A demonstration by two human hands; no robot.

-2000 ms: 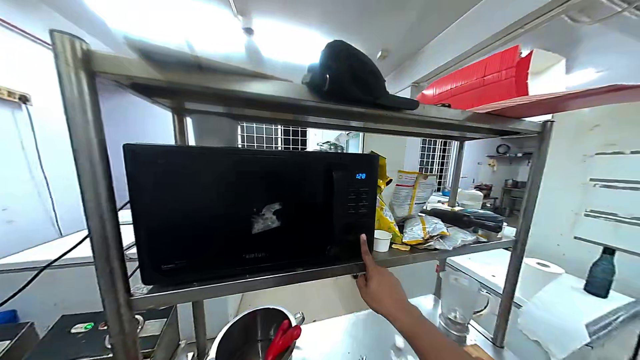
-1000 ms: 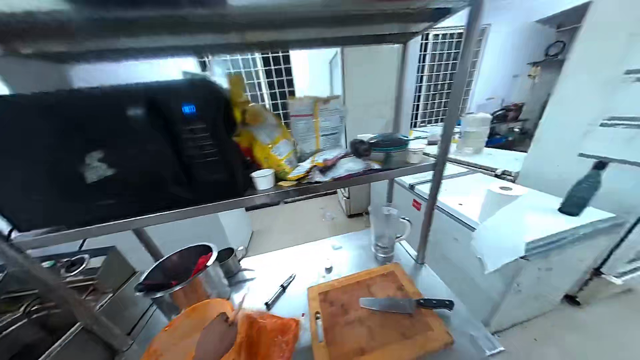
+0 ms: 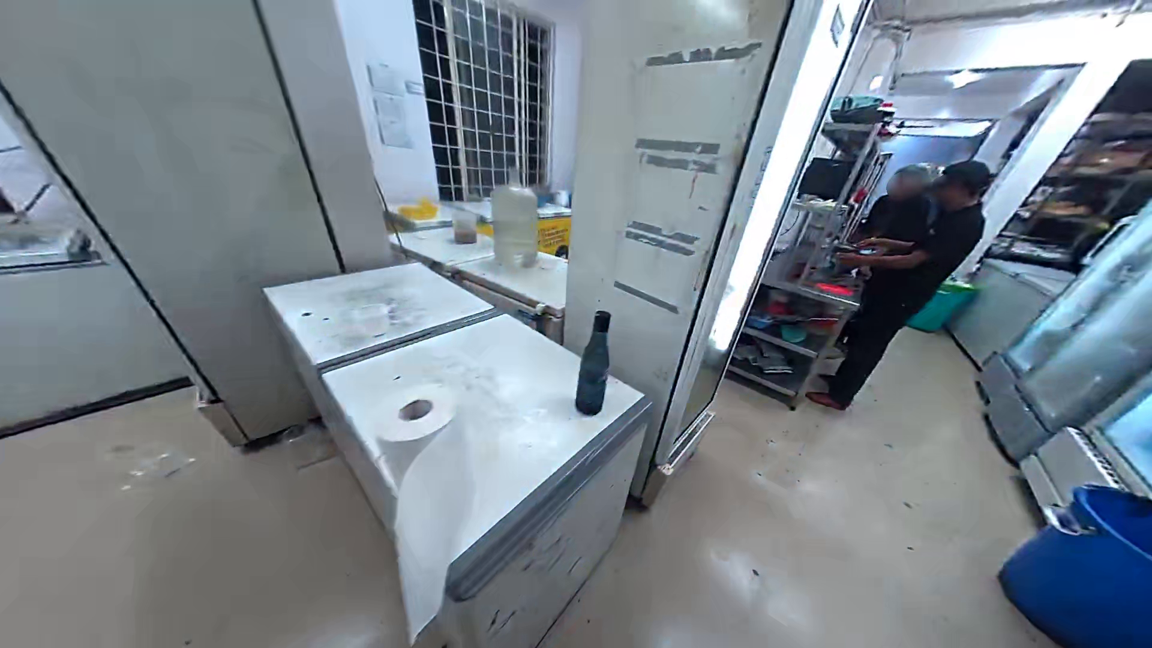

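Note:
Neither my left hand nor my right hand shows in the head view. A white chest freezer (image 3: 486, 387) with a two-part lid stands in the middle. On its near lid lies a roll of white paper towel (image 3: 416, 412), standing on end, and its loose sheet (image 3: 436, 531) hangs over the near left edge. A dark glass bottle (image 3: 593, 364) stands upright near the lid's right corner.
Behind the freezer are a large clear jug (image 3: 515, 225) and a tall white cabinet (image 3: 630, 270). Two people (image 3: 927, 243) stand by a metal rack (image 3: 796, 306) at the back right. A blue plastic drum (image 3: 1084, 571) stands at the lower right.
The view has swung far to the right, away from the microwave shelf and the cutting board. The hand that touched the microwave, and later showed at the orange item, is out of view.

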